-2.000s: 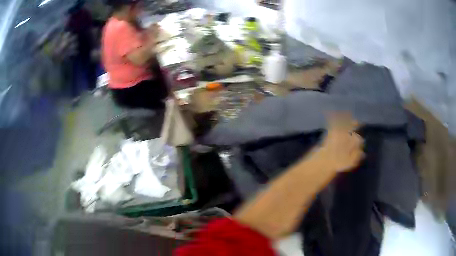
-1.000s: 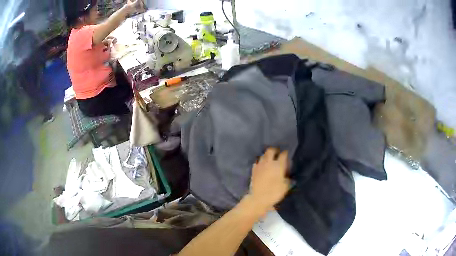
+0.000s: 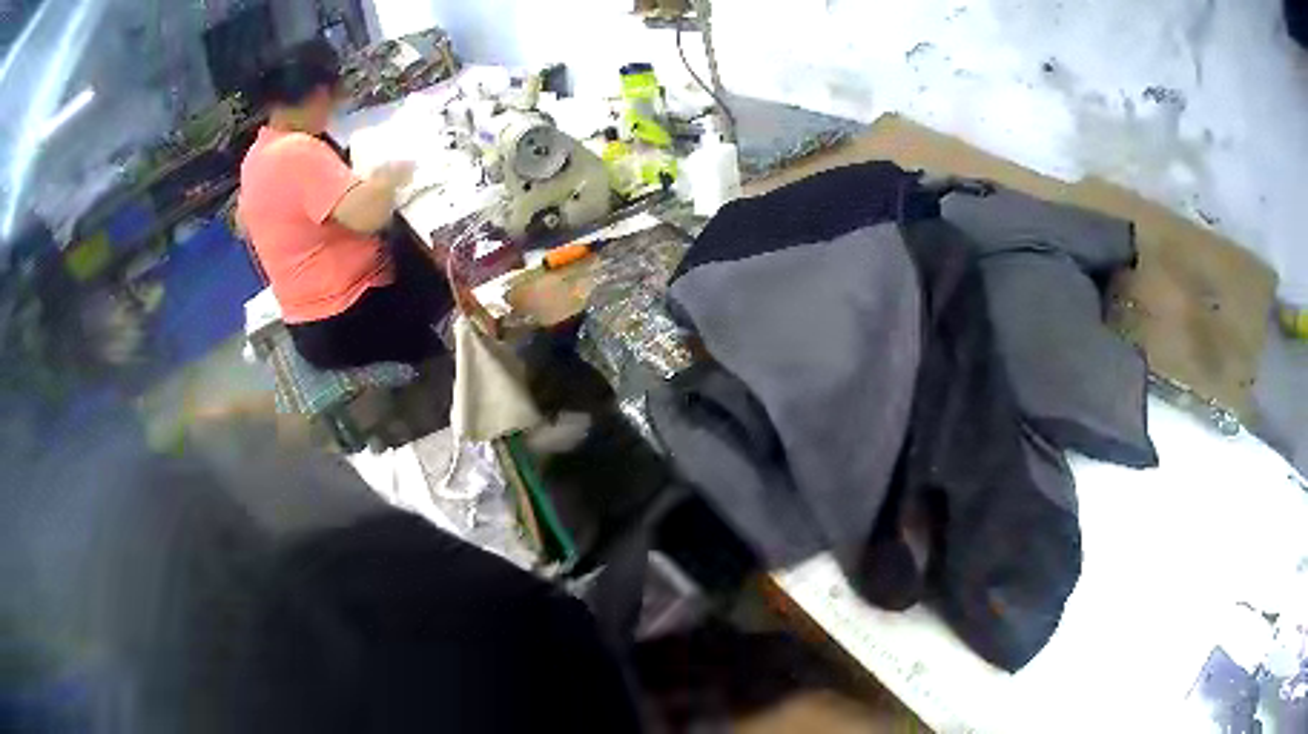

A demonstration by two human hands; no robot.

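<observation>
A heap of grey and black garment pieces (image 3: pixel 818 323) lies on the white table, its dark lower end near the table's front edge. A large blurred dark cloth (image 3: pixel 430 624) fills the lower left, close to the camera. Neither my left hand nor my right hand can be made out. A small blurred tan patch shows at the bottom edge; I cannot tell what it is.
A person in an orange top (image 3: pixel 304 222) sits at a sewing machine (image 3: pixel 552 172) at the upper left. A white bottle (image 3: pixel 710 172), an orange-handled tool (image 3: pixel 568 255) and brown board (image 3: pixel 1205 294) lie around the heap. A green-rimmed bin (image 3: pixel 534 502) is partly covered.
The hand and forearm that were on the grey cloth are gone from view. The heap's top has changed shape, showing a black panel. A dark cloth now covers the lower left and most of the bin.
</observation>
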